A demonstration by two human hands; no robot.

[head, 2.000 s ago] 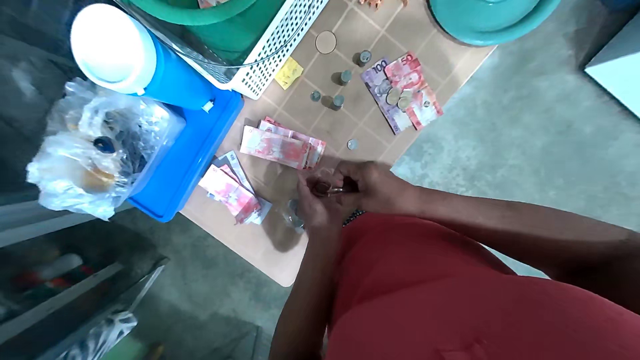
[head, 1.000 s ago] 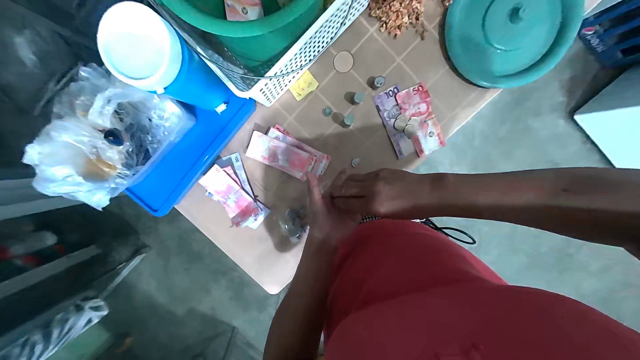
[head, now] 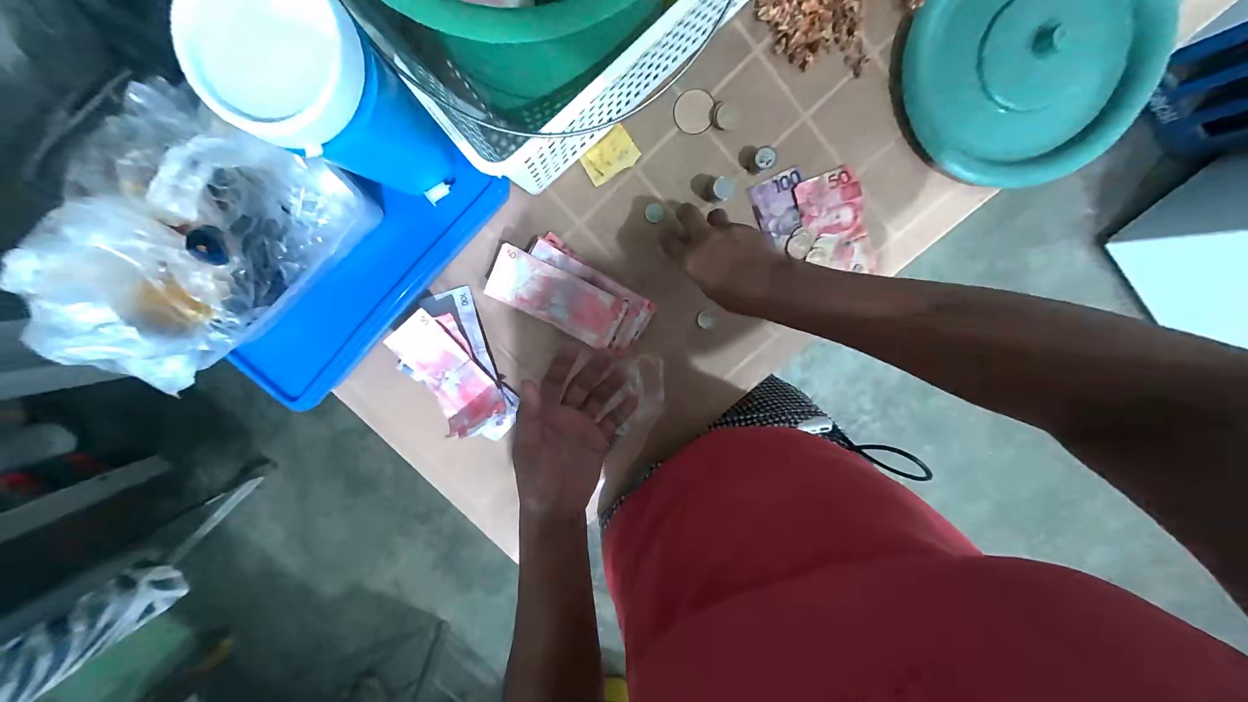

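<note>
My left hand (head: 570,419) is palm up over the table's near part, fingers apart, beside a clear plastic bag (head: 643,385). Just above it lies a stack of red banknotes (head: 561,292); to its left are more red and grey-violet banknotes (head: 453,375). My right hand (head: 721,258) reaches palm down to the coins, its fingertips by a coin stack (head: 720,188) and a single coin (head: 654,212); whether it holds a coin is hidden. Right of it, violet and red banknotes (head: 777,205) lie with coins on them. Another coin (head: 705,319) lies below it.
A blue tray (head: 341,336) carries a blue jug with a white lid (head: 268,68) and plastic bags (head: 185,234). A white basket (head: 575,146) holds a green tub (head: 526,58). A yellow paper (head: 610,155), a teal lid (head: 1038,88) and a reddish-brown heap (head: 814,29) are on the table.
My hands were together near the table's front edge; they have parted. My right hand has moved out to the coin stacks, and my left hand has opened palm up.
</note>
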